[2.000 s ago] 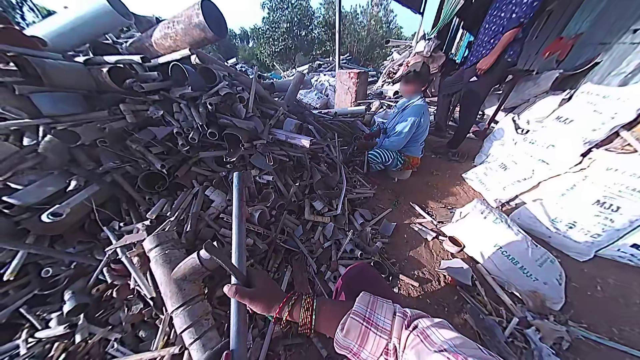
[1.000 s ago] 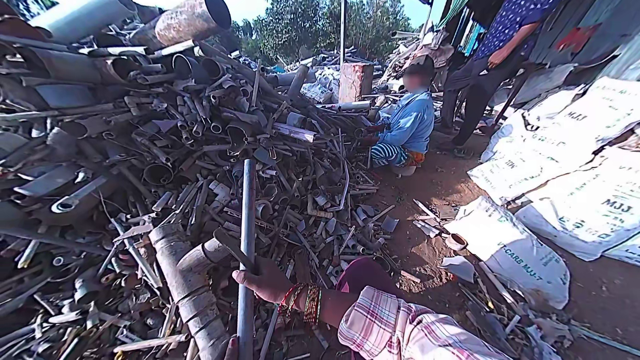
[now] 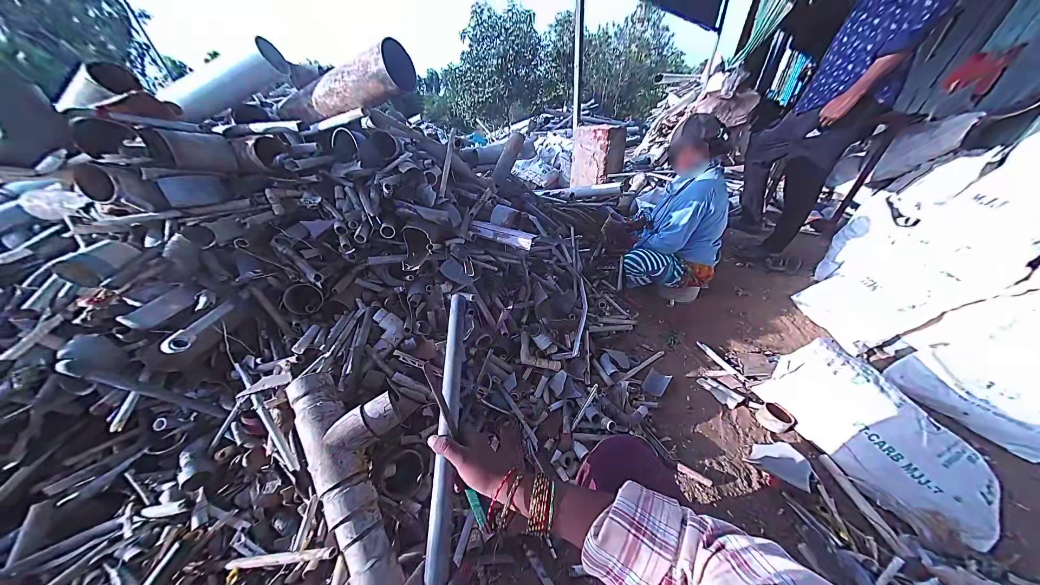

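Note:
My right hand (image 3: 483,459), with bangles at the wrist and a plaid sleeve, is closed around a grey plastic pipe (image 3: 448,390) that stands nearly upright in front of me. A thin dark blade or strip (image 3: 437,400) rises beside the pipe at the same hand; what it belongs to is unclear. Just left of the pipe lies a large dirty branched pipe fitting (image 3: 337,475). Around them spreads a heap of scrap pipes and fittings (image 3: 301,296). My left hand does not show.
Wide pipes (image 3: 366,77) top the heap at the back. A person in a blue shirt (image 3: 686,211) sits at its right edge, and another person (image 3: 845,106) stands behind. Printed white sacks (image 3: 926,471) lie on the right, beside bare soil (image 3: 699,333) with scattered scraps.
The pipe is still in my right hand and stands slightly more tilted, its top leaning right. The seated person stays at the heap.

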